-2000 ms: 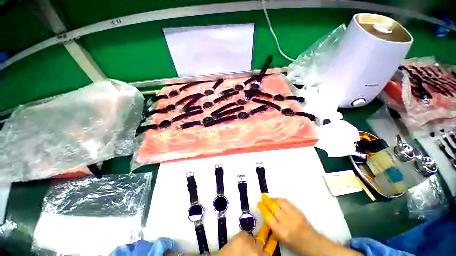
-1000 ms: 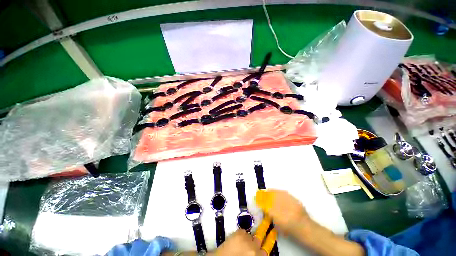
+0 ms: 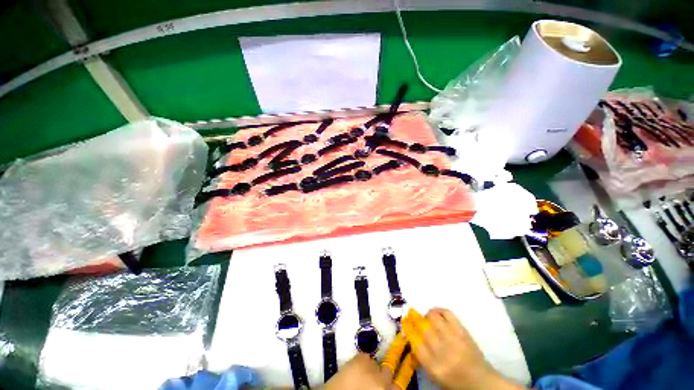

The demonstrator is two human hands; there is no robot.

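Four black-strapped wristwatches lie upright in a row on the white work pad (image 3: 251, 305): the first (image 3: 289, 326), the second (image 3: 327, 312), the third (image 3: 367, 339) and the rightmost (image 3: 397, 306). My right hand (image 3: 445, 346), with yellow-orange finger cots, is at the lower right edge of the rightmost watch's dial; its fingertips are close together. My left hand (image 3: 365, 375) is low at the frame's bottom edge, its yellow-cotted fingers on the lower strap of that watch. The hands cover part of the strap. Whether my right fingertips pinch anything is hidden.
A pink foam tray (image 3: 335, 217) of watches lies behind the pad. Crinkled plastic (image 3: 99, 194) and a clear bag (image 3: 129, 320) are left. A cream pad (image 3: 514, 277), round dish (image 3: 567, 259), tissue (image 3: 502, 207) and white humidifier (image 3: 559, 91) are right.
My right hand has moved down off the upper part of the rightmost watch, so its dial now shows. My left hand stays at the lower strap. The view has shifted slightly.
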